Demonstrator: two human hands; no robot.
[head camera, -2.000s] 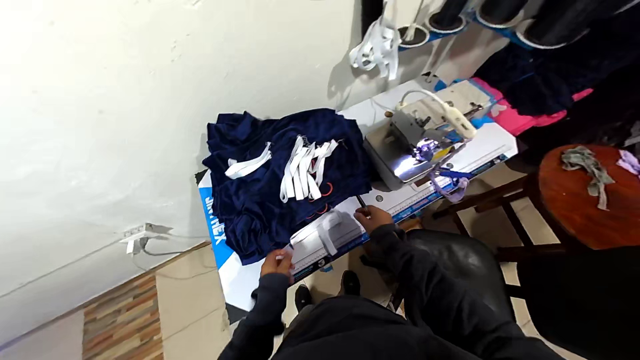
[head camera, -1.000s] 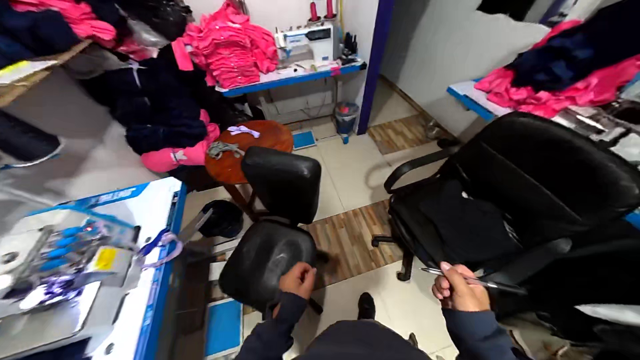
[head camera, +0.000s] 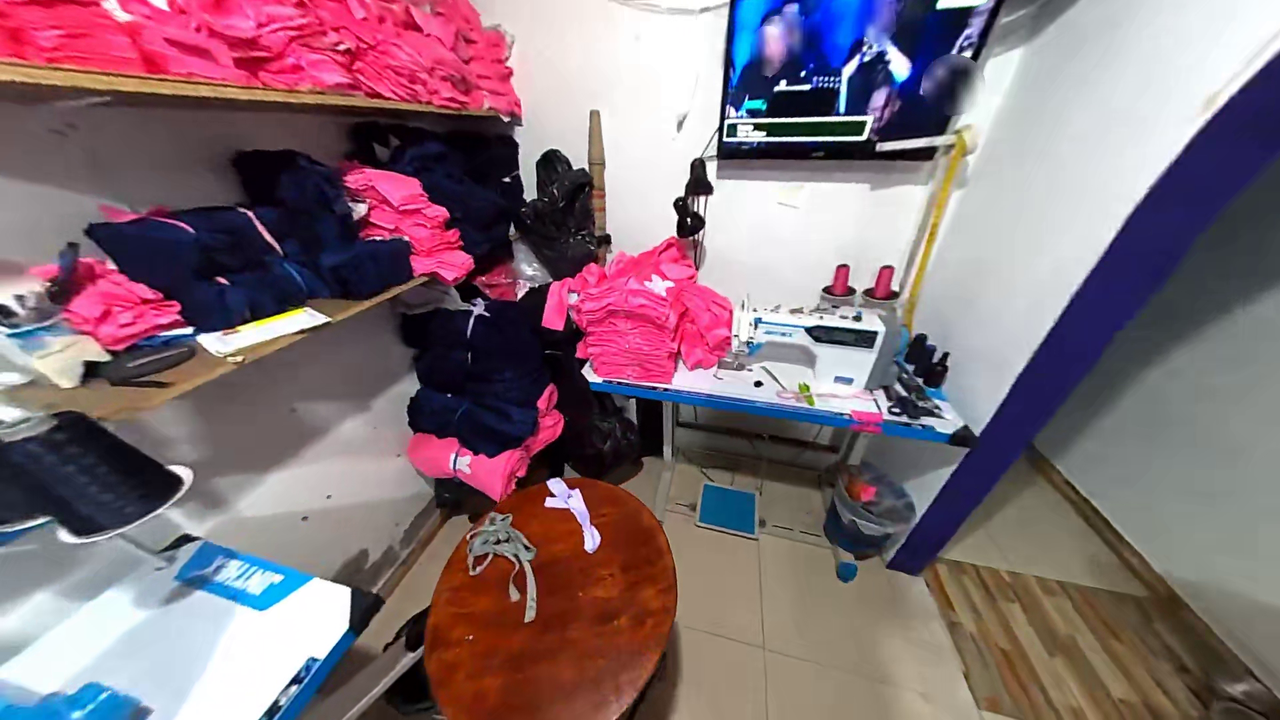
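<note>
Neither of my hands shows in the head view now. Nearest in front stands a round wooden table (head camera: 600, 640) with a grey fabric strip (head camera: 500, 550) and a lilac strip (head camera: 575, 512) on its top. Beyond it, a white sewing machine (head camera: 825, 345) sits on a blue-edged sewing table (head camera: 690, 392). A tall stack of pink garments (head camera: 635, 320) lies to the left of the machine. Two pink thread cones (head camera: 861, 281) stand behind it. Scissors (head camera: 912, 405) lie at the right end of that table.
Shelves (head camera: 290, 340) on the left hold navy and pink garments. Bundled navy clothing (head camera: 475, 370) is piled beneath. A white worktable corner (head camera: 180, 630) juts in at lower left. A lined waste bin (head camera: 868, 510) stands under the sewing table, near a purple post (head camera: 1080, 310). A television (head camera: 850, 75) hangs above.
The view has swung far from the navy fabric and serger, then up to the shelves and far sewing table. Both hands have left view; a second ago the right one held a slender metallic tool.
</note>
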